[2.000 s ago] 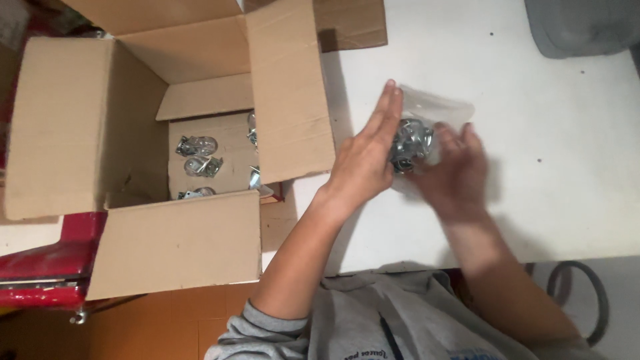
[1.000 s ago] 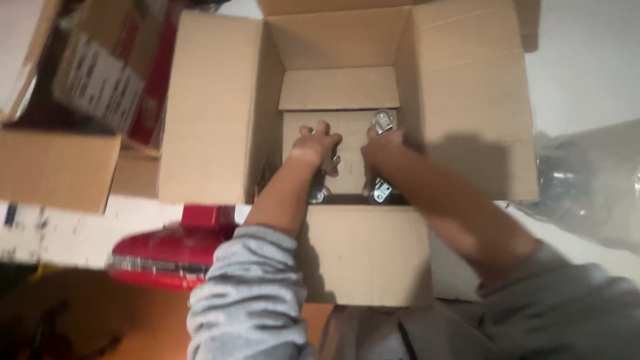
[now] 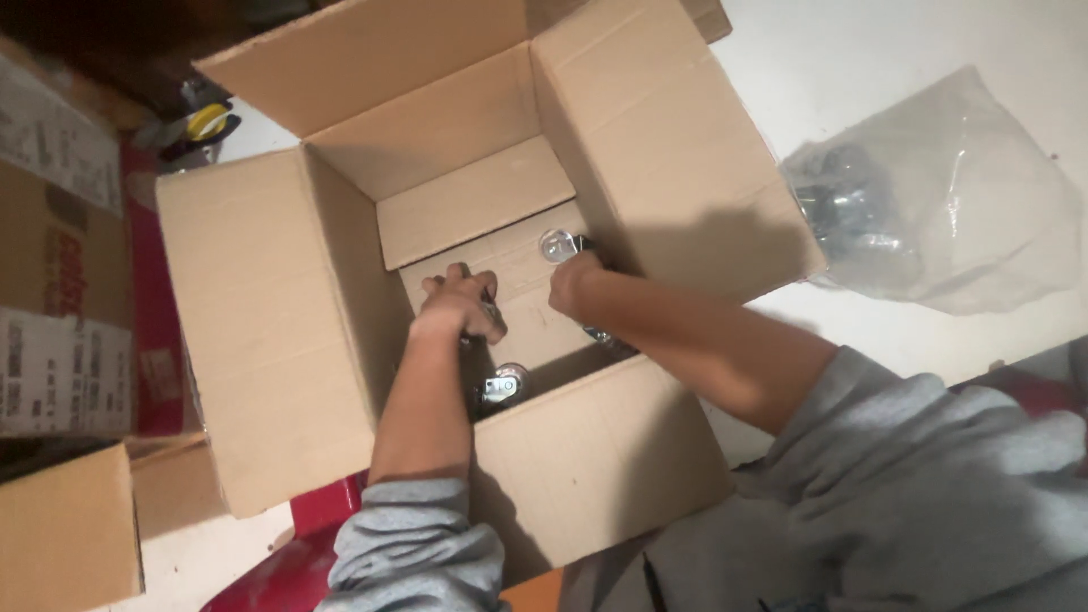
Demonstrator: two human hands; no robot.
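Note:
Both hands reach down into an open cardboard box [image 3: 255, 331]. On the left side of its floor, my left hand [image 3: 461, 302] bends its fingers over a metal part, mostly hidden under the palm. Nearer the front wall lies a caster wheel [image 3: 503, 384] with a metal bracket. My right hand [image 3: 578, 280] is by the right wall, against another caster with a clear wheel [image 3: 559, 246]; its fingers are largely hidden, so its grip is unclear. More metal shows just below that hand [image 3: 598, 335].
A clear plastic bag [image 3: 935, 195] with metal parts inside lies on the white table [image 3: 858, 340], right of the box. Another cardboard box [image 3: 64, 280] with printed labels stands at left. A yellow-and-black tool [image 3: 206, 123] lies behind. Something red [image 3: 289, 561] is at the front left.
Two seconds ago both hands held the plastic bag of parts over the table; now the bag lies beside the box and the hands are inside the box. The view has shifted and turned.

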